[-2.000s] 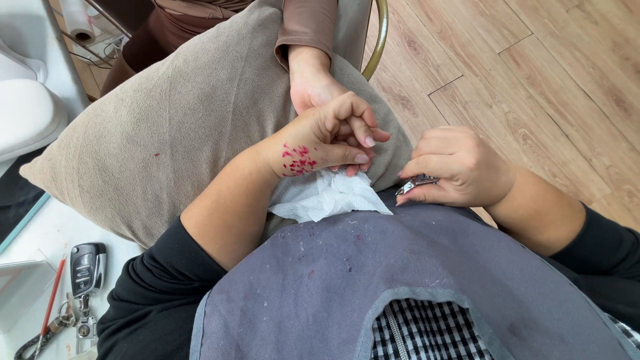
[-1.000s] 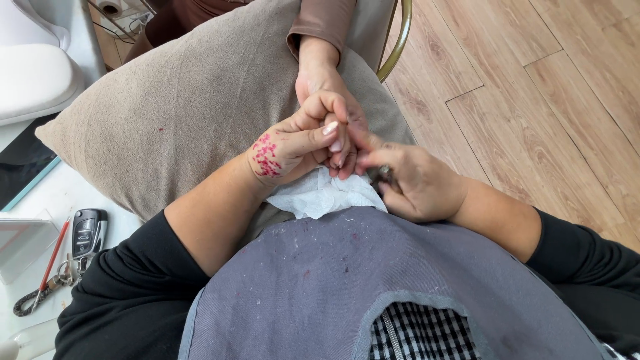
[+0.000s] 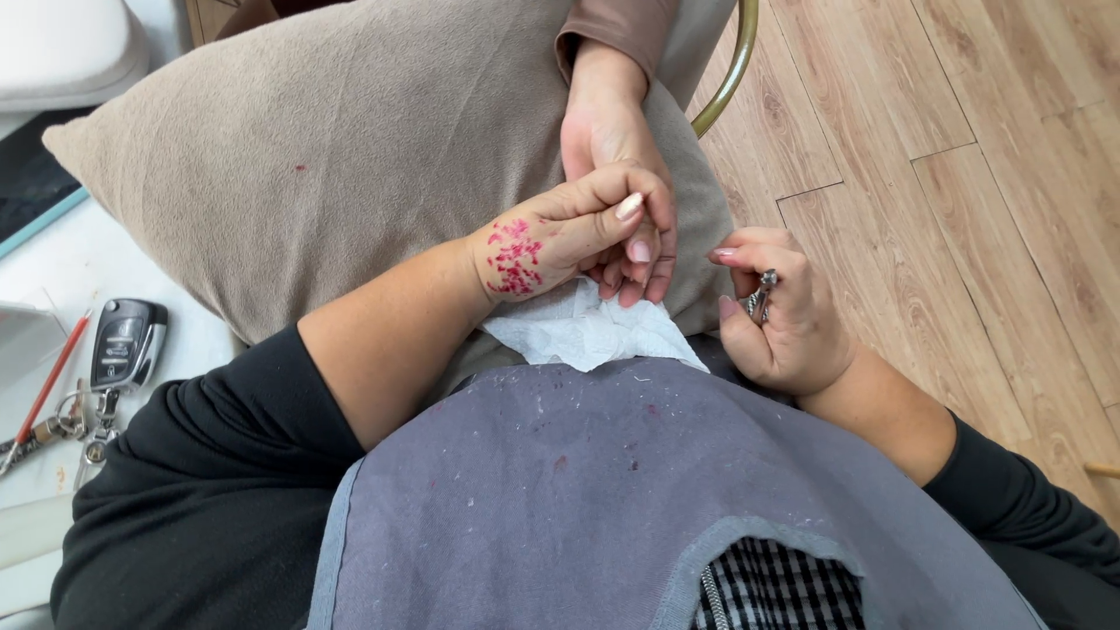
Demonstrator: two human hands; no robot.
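My left hand [image 3: 560,236], with pink-red marks on its back, is closed around the fingers of another person's hand [image 3: 612,144], which lies palm up on a beige cushion [image 3: 350,131]. Under those fingers a crumpled white tissue [image 3: 595,331] rests at the edge of my grey apron [image 3: 542,490]. To the right, apart from the other hand, my right hand [image 3: 783,311] holds a small metal tool [image 3: 762,296], probably cuticle nippers; its jaws are partly hidden by my fingers.
On the white table at left lie a car key fob [image 3: 128,344] with a keyring and a thin red stick-like tool [image 3: 54,376]. A white padded object [image 3: 70,52] stands at the upper left. A curved gold-coloured chair frame [image 3: 733,74] is beside the cushion, above the wood floor [image 3: 962,219].
My right hand was at the other person's fingers one second ago and is now off to the right, the tool still in it. My left hand keeps its hold.
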